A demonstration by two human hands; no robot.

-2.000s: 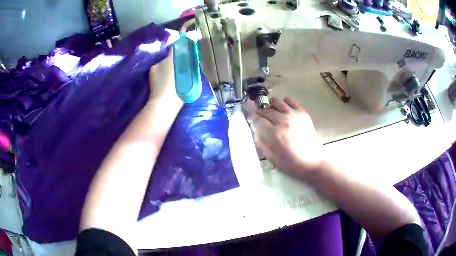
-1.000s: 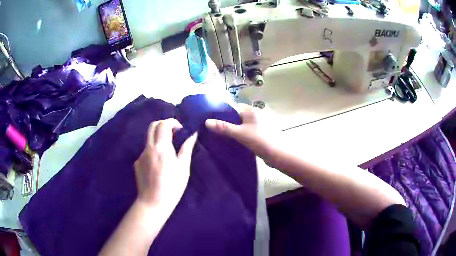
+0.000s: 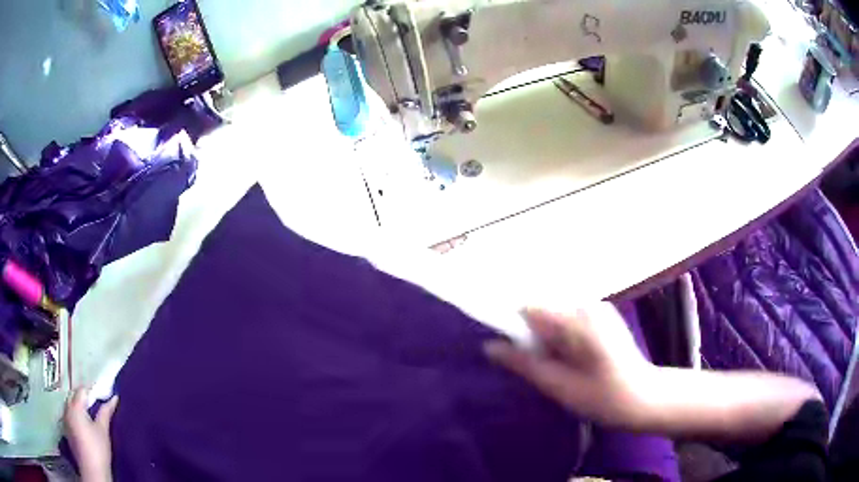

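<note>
A smooth purple fabric panel (image 3: 311,348) lies over the front left of the table, with a white border along its upper edges. My left hand (image 3: 89,435) is at the lower left, partly cut off by the frame edge, with its fingers closed on the panel's left edge. My right hand (image 3: 565,362) is blurred and holds the panel's right edge near the table front. The needle area of the sewing machine (image 3: 424,141) is away from the panel.
A crumpled purple pile (image 3: 104,207) and a pink spool (image 3: 23,282) lie at the left, below a lit phone (image 3: 186,47). Tweezers (image 3: 584,100) lie on the machine bed. Dark-handled scissors (image 3: 748,119) lie at its right end. A quilted purple panel (image 3: 782,292) hangs at the right.
The panel has come away from the needle area towards me. My hands, together at its upper part a second ago, are now spread to its left and right edges.
</note>
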